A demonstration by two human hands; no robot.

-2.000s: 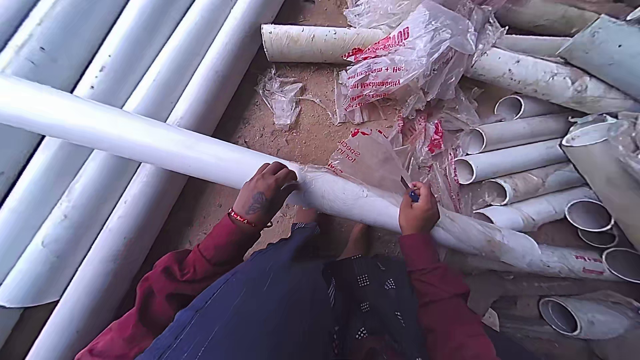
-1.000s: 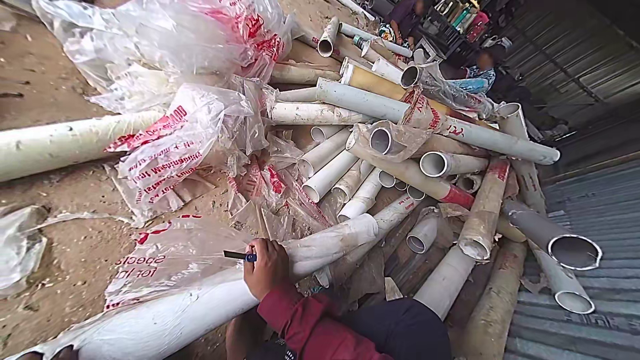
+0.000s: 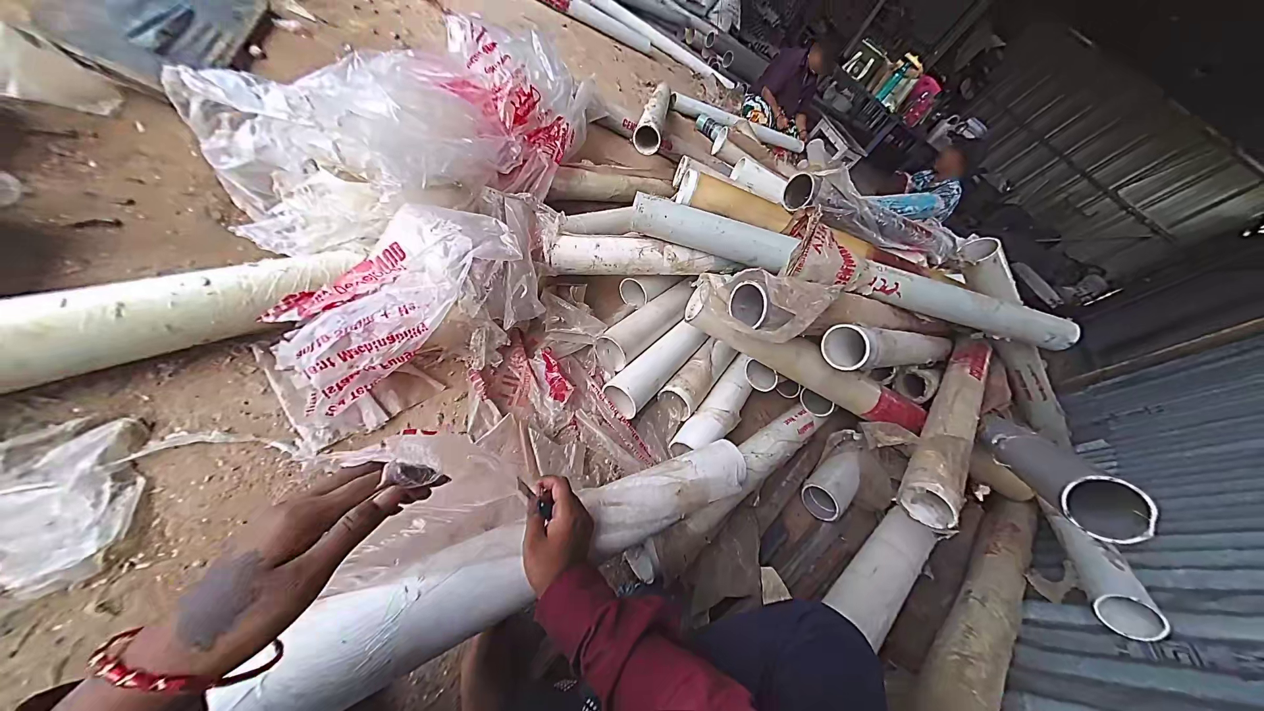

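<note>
A long white plastic pipe [image 3: 434, 592] runs from the bottom left up to the right, below both hands. My right hand [image 3: 558, 533] rests by its upper side, closed on a small knife [image 3: 533, 496] with a dark handle, its blade toward the left. Over the pipe's left part is my left hand [image 3: 306, 553], fingers stretched to the upper right, a red bracelet at its wrist. Dark, crumpled material [image 3: 413, 475] shows at its fingertips; whether they pinch it is unclear. Clear plastic film [image 3: 444, 533] lies between the hands, along the pipe.
Crumpled plastic wrap [image 3: 395, 326] with red print lies beyond the hands. A pile of pipes [image 3: 731, 237] fills the middle and right. A thicker pipe [image 3: 148, 316] lies at the left. Corrugated metal sheet [image 3: 1165, 444] stands at the right. Two people [image 3: 790, 84] sit in the background.
The view has swung far toward the pipe pile and the background. My left hand, on the pipe in the oldest frame, is now above it with fingers spread. My right hand still holds the knife.
</note>
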